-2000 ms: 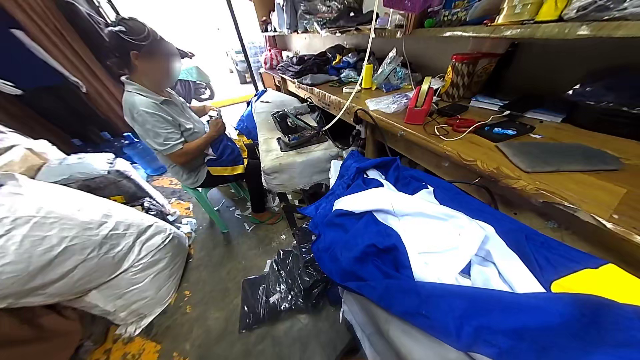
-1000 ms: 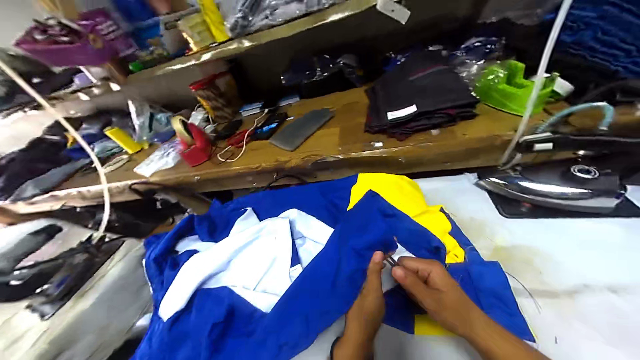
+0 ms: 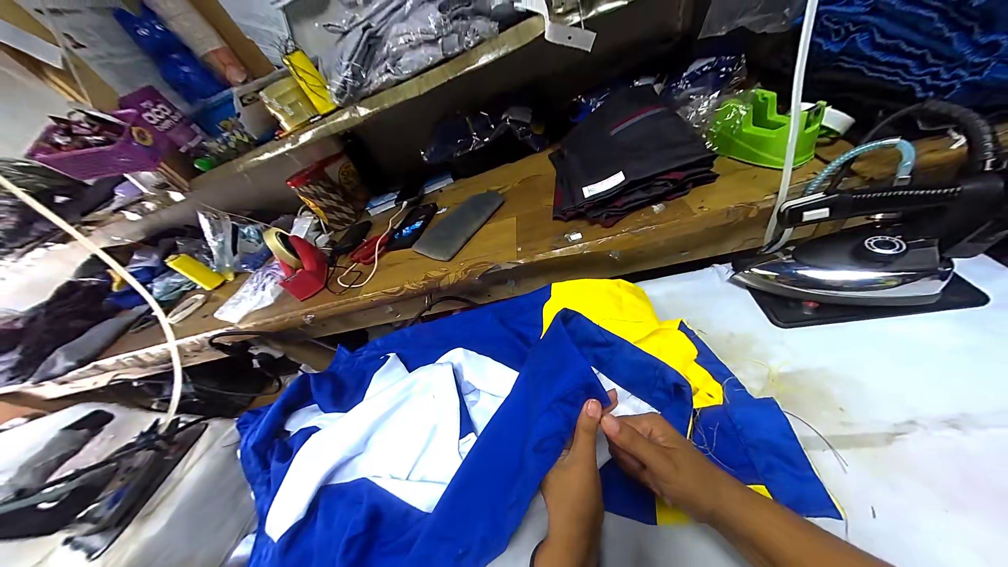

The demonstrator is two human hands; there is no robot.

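Observation:
A blue, white and yellow fabric garment (image 3: 504,441) lies loosely spread over a white-covered ironing surface (image 3: 929,441). My left hand (image 3: 579,472) pinches the edge of a blue band of it between thumb and fingers, near the middle of the cloth. Close against it, my right hand (image 3: 654,457) has thumb and fingertips on the same edge; whether a small object is between them cannot be told. Loose threads trail from the garment's right end. To the right of the cloth, a steam iron (image 3: 850,264) rests on a black pad (image 3: 866,307).
Behind runs a wooden shelf (image 3: 520,228) with a red tape dispenser (image 3: 303,268), a phone (image 3: 413,226), folded dark garments (image 3: 630,157) and a green tape dispenser (image 3: 768,130). A white cord (image 3: 795,118) hangs beside the iron. Another iron (image 3: 118,480) is at lower left.
The view has swung far right from the seated person to the garment and iron. Both hands came into view and remain at the blue edge; the metallic glint at the fingertips no longer shows.

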